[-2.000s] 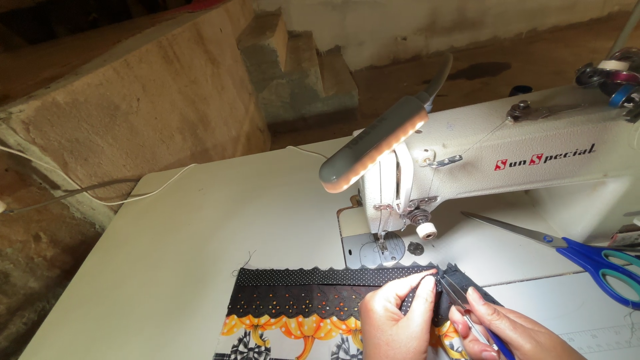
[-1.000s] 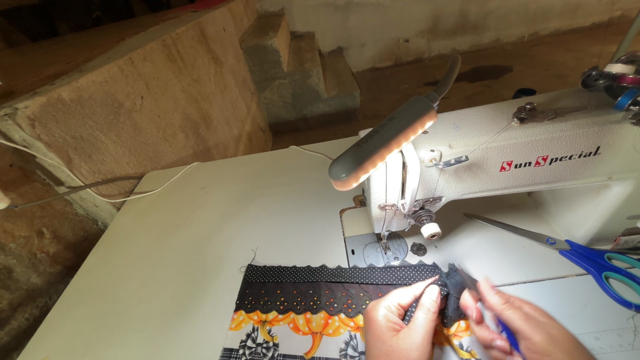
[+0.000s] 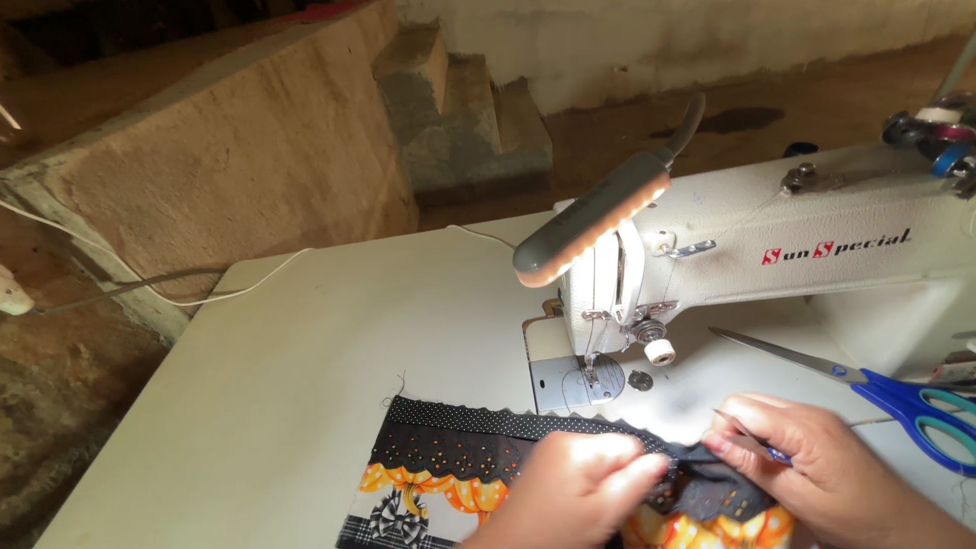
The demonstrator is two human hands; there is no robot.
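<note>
A printed fabric piece [image 3: 473, 492] with orange pumpkins, a black eyelet border and a dotted black strip lies before the Sun Special sewing machine [image 3: 762, 244]. My left hand [image 3: 583, 484] pinches the dotted strip near its middle. In my right hand [image 3: 801, 457], the fabric's black edge is held between thumb and fingers, together with a small pointed metal tool [image 3: 743, 435] with a blue part, perhaps thread snips. The cloth bunches between both hands. The machine's needle and presser foot [image 3: 591, 370] stand behind the fabric, not touching it.
Large scissors [image 3: 900, 396] with blue handles lie right of my right hand, blades pointing to the machine. A lit lamp [image 3: 595, 221] hangs by the machine head. A small dark round thing [image 3: 640, 380] rests by the needle plate. A white cable [image 3: 252, 293] crosses the table's far left corner.
My hands have moved apart, the right one toward the scissors, and the fabric's right part is now lifted and bunched between them. The pointed tool has stayed in my right hand.
</note>
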